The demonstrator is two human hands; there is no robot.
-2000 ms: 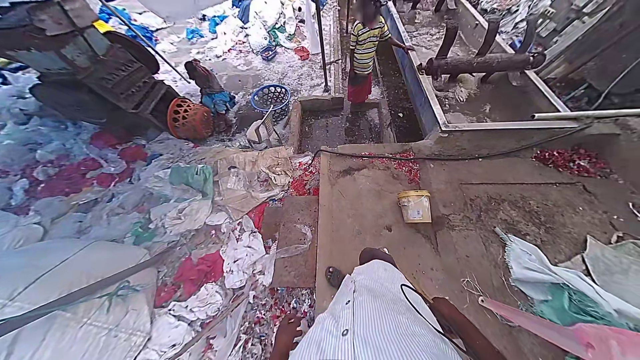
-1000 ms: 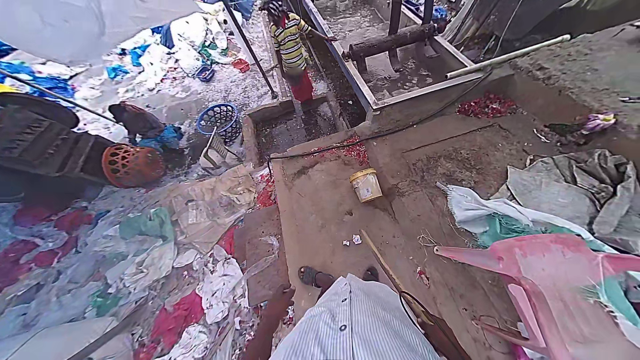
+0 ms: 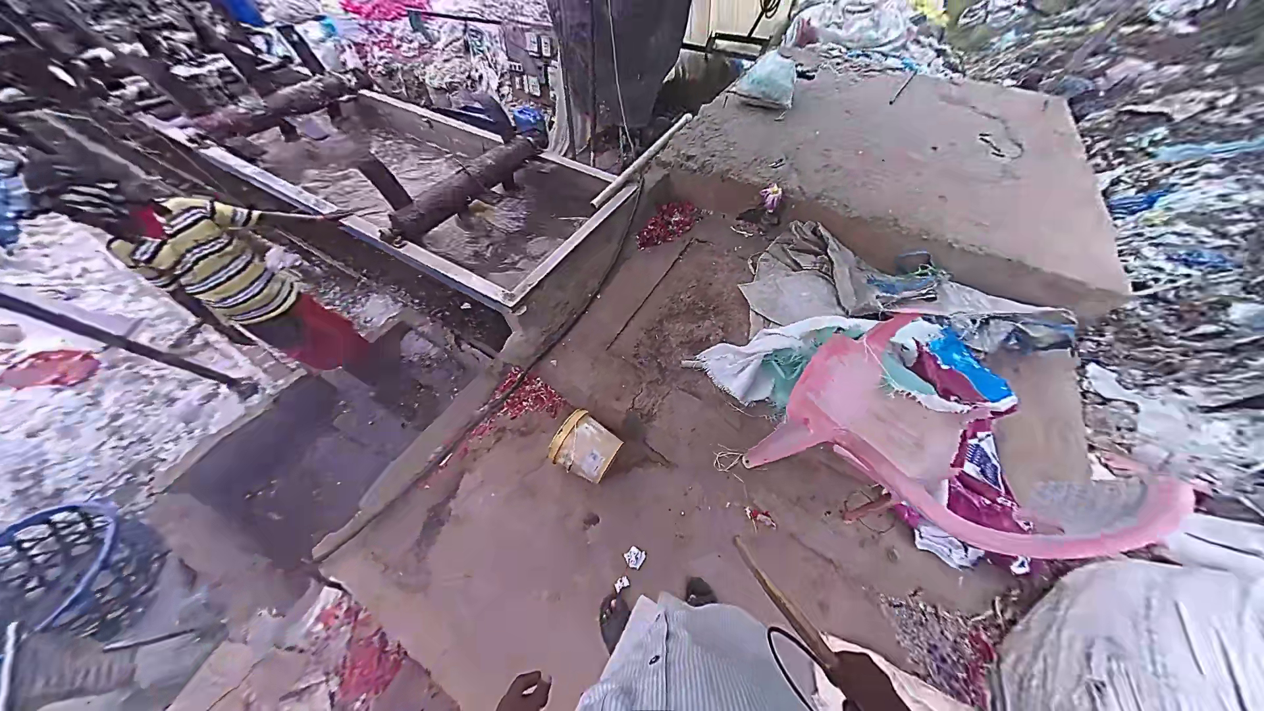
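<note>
At the bottom edge, my left hand [image 3: 525,691] hangs beside my striped shirt, fingers curled and partly cut off; nothing shows in it. My right hand [image 3: 857,681], at the lower right of the shirt, is around the lower end of a wooden stick [image 3: 780,597], which points up and left over the concrete floor. A thin dark loop [image 3: 785,662] lies by the stick. Ahead on the floor stands a small tilted bucket [image 3: 585,446] with a yellow rim. To the right, a pink plastic chair [image 3: 879,405] lies tipped over cloths and sacks.
A person in a striped top [image 3: 222,259] stands in a sunken pit at left, beside a long water trough [image 3: 568,247] with a roller. A hose [image 3: 583,316] crosses the floor. A raised concrete slab [image 3: 889,148] is behind, a blue basket [image 3: 69,563] lower left, a white sack [image 3: 1136,632] lower right.
The view has swung far to the right, bringing in the raised slab and all of the pink chair. The stick shows more plainly than two seconds ago.
</note>
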